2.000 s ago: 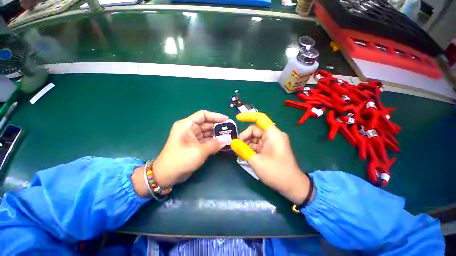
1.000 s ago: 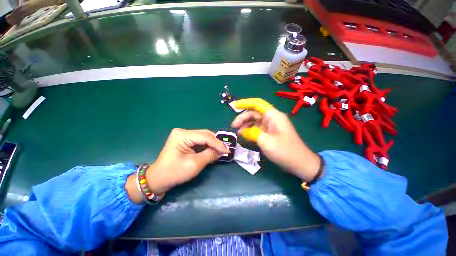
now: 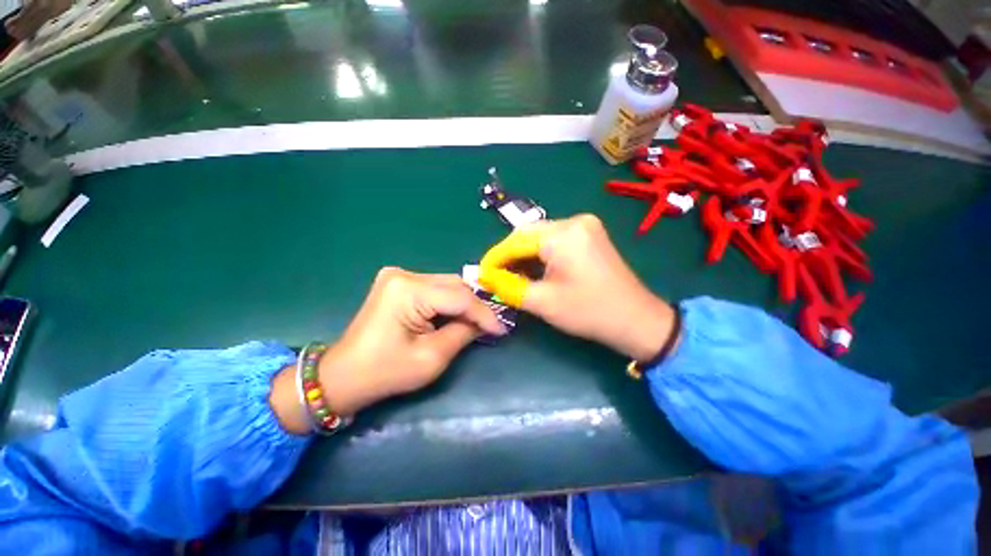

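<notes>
The small black watch unit point(image 3: 498, 315) lies on the green mat at the bench centre, partly covered by fingers. My left hand point(image 3: 408, 331) holds its lower left side with thumb and index finger. My right hand point(image 3: 581, 282), with yellow finger cots on thumb and index finger, is pinched over the unit's upper part. A small white piece point(image 3: 472, 274), likely the wipe, shows at the right fingertips; how it is held is partly hidden. A small black-and-white part point(image 3: 514, 206) lies just beyond my right hand.
A pile of red spring clamps point(image 3: 761, 201) lies at right. A white pump bottle point(image 3: 634, 103) stands beside it. A red tray point(image 3: 837, 60) is at the upper right. A white strip point(image 3: 65, 219) and a phone point(image 3: 11, 331) lie at left. A white edge point(image 3: 326, 136) borders the glossy conveyor point(image 3: 456, 71).
My right hand has come in from the right and closed over the unit. The white wipe no longer lies to the unit's right. My left hand has stayed on the unit.
</notes>
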